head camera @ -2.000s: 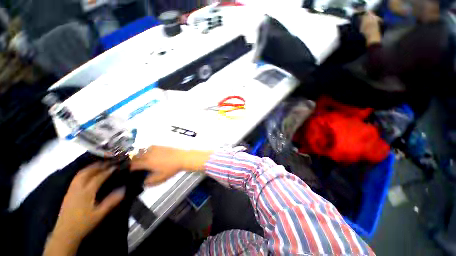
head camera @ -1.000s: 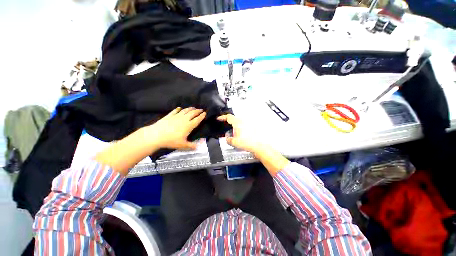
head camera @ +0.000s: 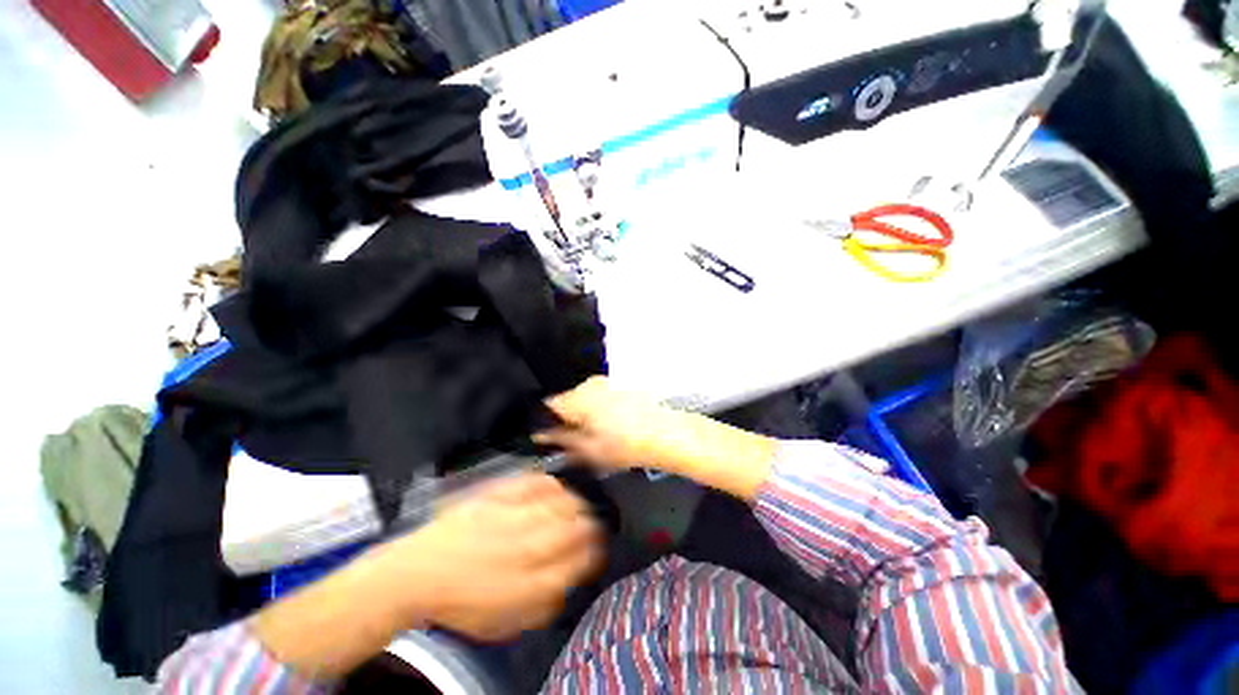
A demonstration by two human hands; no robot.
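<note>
The black garment piece [head camera: 421,367] lies bunched left of the needle and hangs over the table's front edge. My right hand [head camera: 598,424] holds a part of the cloth at the front edge, fingertips on it. My left hand [head camera: 510,554] is blurred, in front of the table edge and lower than my right; its fingers look curled, and what they hold cannot be made out. The sewing machine's needle bar and presser foot [head camera: 587,242] stand just behind the cloth's right end. Whether cloth lies under the foot cannot be told.
Black snips [head camera: 720,268] lie right of the needle, with red and yellow scissors [head camera: 897,242] further right. A dark cloth [head camera: 1128,122] hangs over the table's right side. Red cloth [head camera: 1169,455] lies at lower right. A white bin [head camera: 455,668] is by my lap.
Both hands have come off the bed near the foot towards the front edge, the left one furthest. The black cloth has shifted and bunched forward. The view has also turned.
</note>
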